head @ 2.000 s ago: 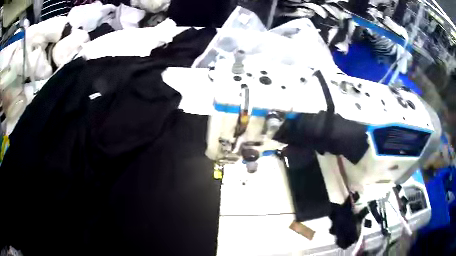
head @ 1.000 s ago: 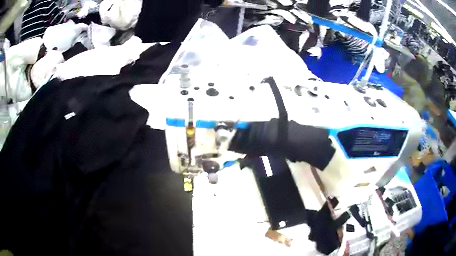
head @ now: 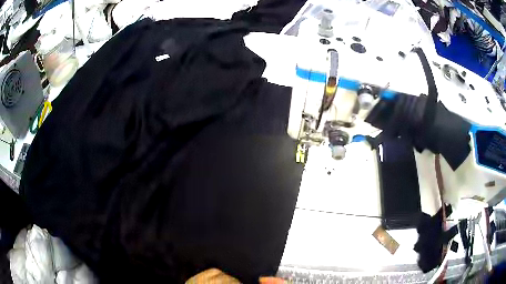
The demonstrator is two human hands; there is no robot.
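A large black garment (head: 166,144) spreads over the table left of the needle, with a small white label (head: 162,57) near its far side. Its straight right edge runs from the presser foot (head: 300,152) of the white sewing machine (head: 355,66) to the table's front. At the bottom edge, part of a hand, apparently my left hand (head: 213,276), shows on the cloth, mostly cut off. A small fingertip shows just right of it by the garment edge; I cannot tell which hand it belongs to. Whether either hand grips the cloth is hidden.
A black flat rectangle (head: 400,183), a tan card piece (head: 385,239) and black scraps (head: 430,244) lie right of the needle. Yellow-green scissors (head: 42,115) are at far left beside a grey housing (head: 21,91). A white bundle (head: 47,258) is at bottom left.
The view has shifted left and down, so the machine sits further right and higher. Parts of a hand or hands now show at the bottom edge. The garment looks much the same.
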